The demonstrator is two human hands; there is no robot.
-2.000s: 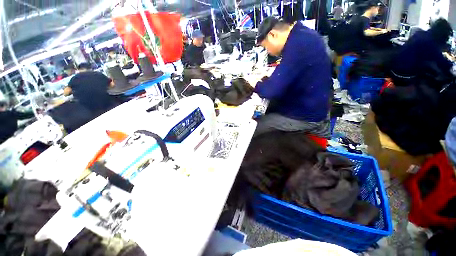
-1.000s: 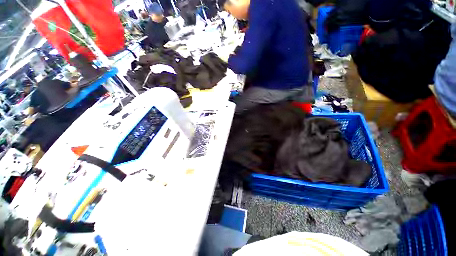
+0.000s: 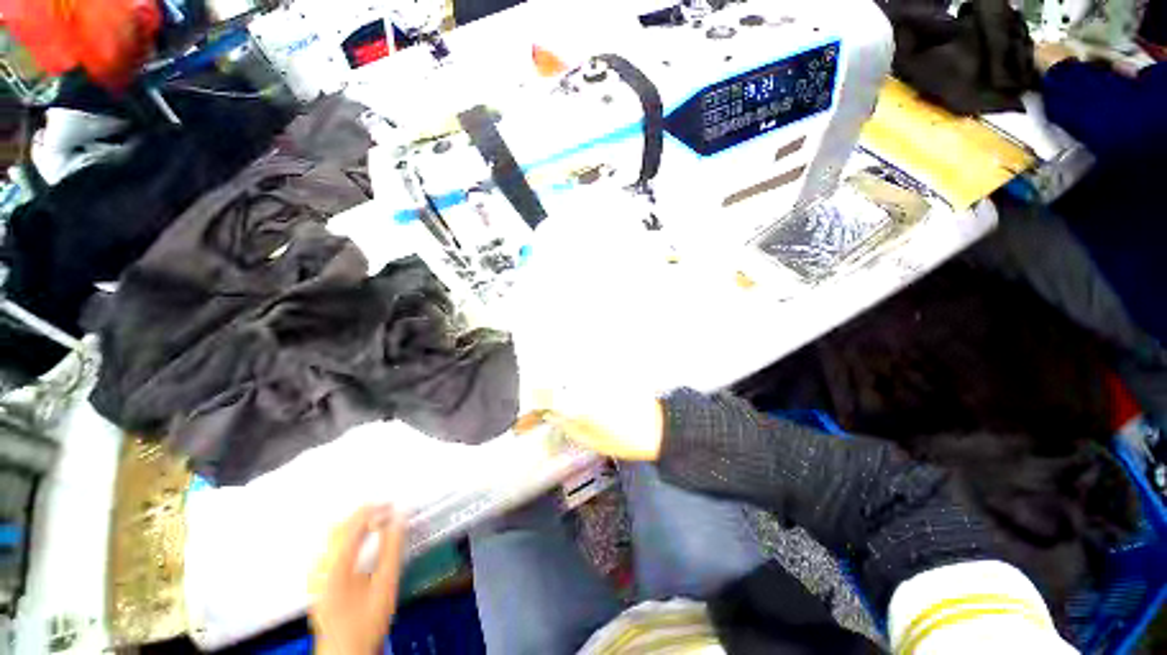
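Note:
A crumpled dark grey-brown garment pile (image 3: 307,333) lies on the white table, left of the sewing machine (image 3: 576,141) and partly at its needle end. My right hand (image 3: 595,420), in a dark knitted sleeve, reaches over the table's front edge. Its fingertips are at the pile's lower right corner; glare hides whether they grip the cloth. My left hand (image 3: 358,576) is at the front edge below the pile, slightly blurred, thumb and fingers apart, with nothing seen in it and no cloth touched.
A small tray with clear plastic (image 3: 838,230) and a yellow-tan sheet (image 3: 941,141) lie on the table's right side. A blue crate (image 3: 1133,563) with dark cloth stands on the floor at right. Another person's dark blue sleeve (image 3: 1107,115) shows at upper right. My knees are under the table edge.
The view has swung left and down, bringing the garment pile and needle end into view. Both my hands have come into the picture. The blue crate has shifted to the right rim.

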